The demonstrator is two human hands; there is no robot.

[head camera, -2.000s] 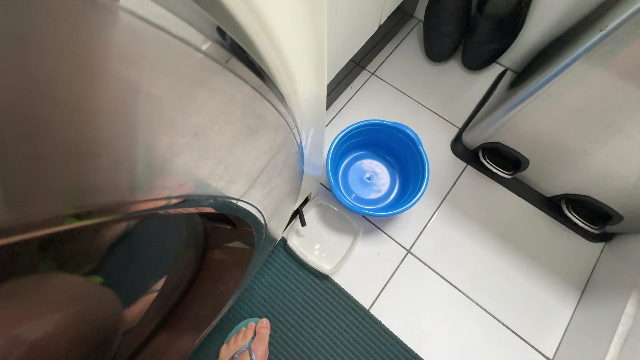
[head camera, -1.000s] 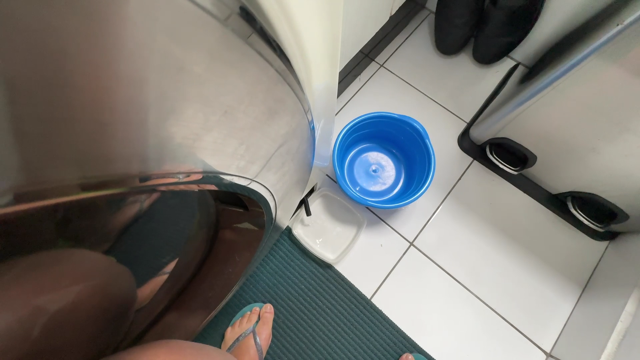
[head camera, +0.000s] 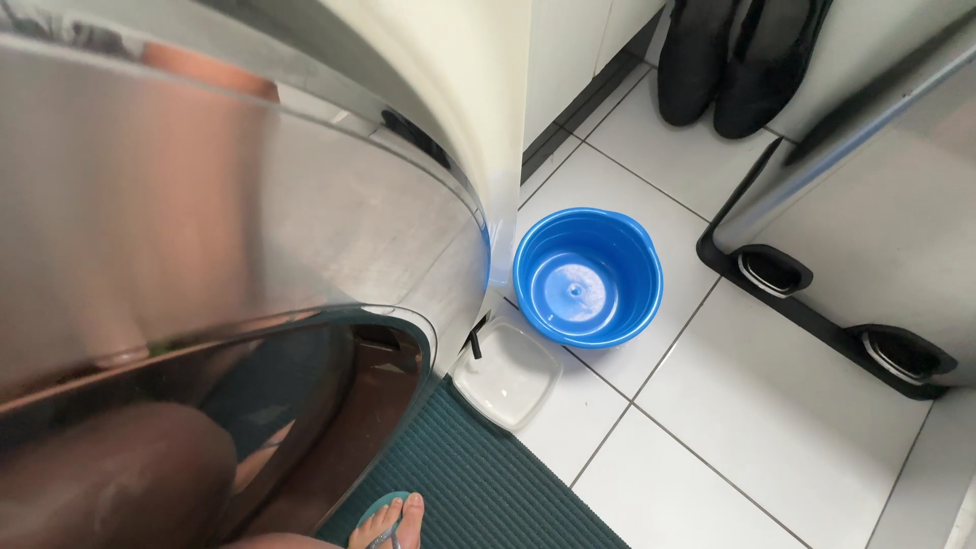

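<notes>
Neither my left hand nor my right hand is in view. A blue plastic basin [head camera: 576,290] with some shine on its bottom stands on the white tiled floor. Beside it, at lower left, a white shallow dish [head camera: 509,375] lies under a short black spout or hose end [head camera: 476,344] at the corner of a large shiny metallic appliance [head camera: 366,221]. The appliance has a dark glossy window [head camera: 328,427], which mirrors a leg and a foot. A blurred skin-coloured reflection shows on its metal face.
My foot in a flip-flop [head camera: 393,526] rests on a dark green ribbed mat [head camera: 473,473]. Black shoes [head camera: 694,69] stand at the top. At right is a grey metallic bin or appliance [head camera: 862,221] with two black-framed pedals [head camera: 774,271]. A white cabinet [head camera: 560,69] borders the floor.
A skin-coloured reflection now shows on the upper metal face, absent in the earlier frames. The basin and dish stay in place.
</notes>
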